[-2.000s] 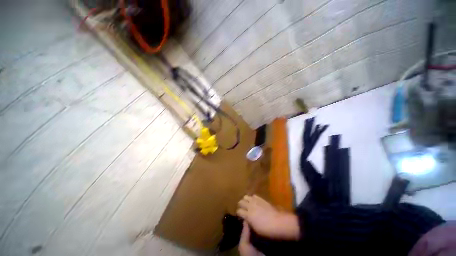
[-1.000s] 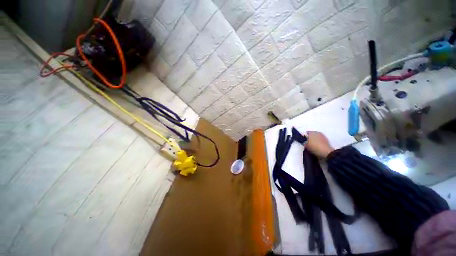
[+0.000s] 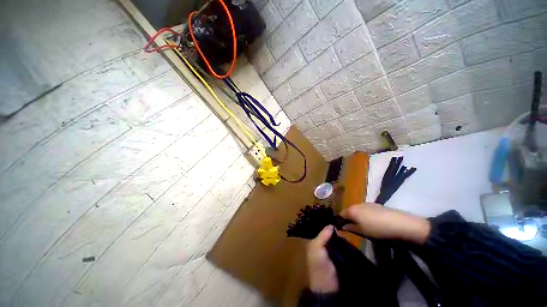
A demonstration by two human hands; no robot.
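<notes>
A thick bundle of black strips [image 3: 312, 220] is held above the brown cardboard, its many cut ends fanned out to the left. My left hand [image 3: 322, 264] grips it from below, thumb up. My right hand [image 3: 384, 222] reaches in from the right and its fingers close on the bundle just behind the ends. The fingertips are partly lost against the black material. More loose black strips [image 3: 396, 178] lie on the white table, their ends spread beyond my right hand, and continue below my wrist. The sleeves partly merge with the strips.
Brown cardboard [image 3: 252, 240] with an orange edge [image 3: 357, 174] adjoins the white table [image 3: 444, 159]. A white round lid [image 3: 323, 191] and a yellow plug adapter [image 3: 269, 172] are nearby. The blurred sewing machine [image 3: 525, 171] stands right, its lamp lit. Brick-patterned walls meet behind.
My right hand has left the strips at the table's back and moved to the bundle over the cardboard. My left hand and the bundle have come into view. The camera view has shifted.
</notes>
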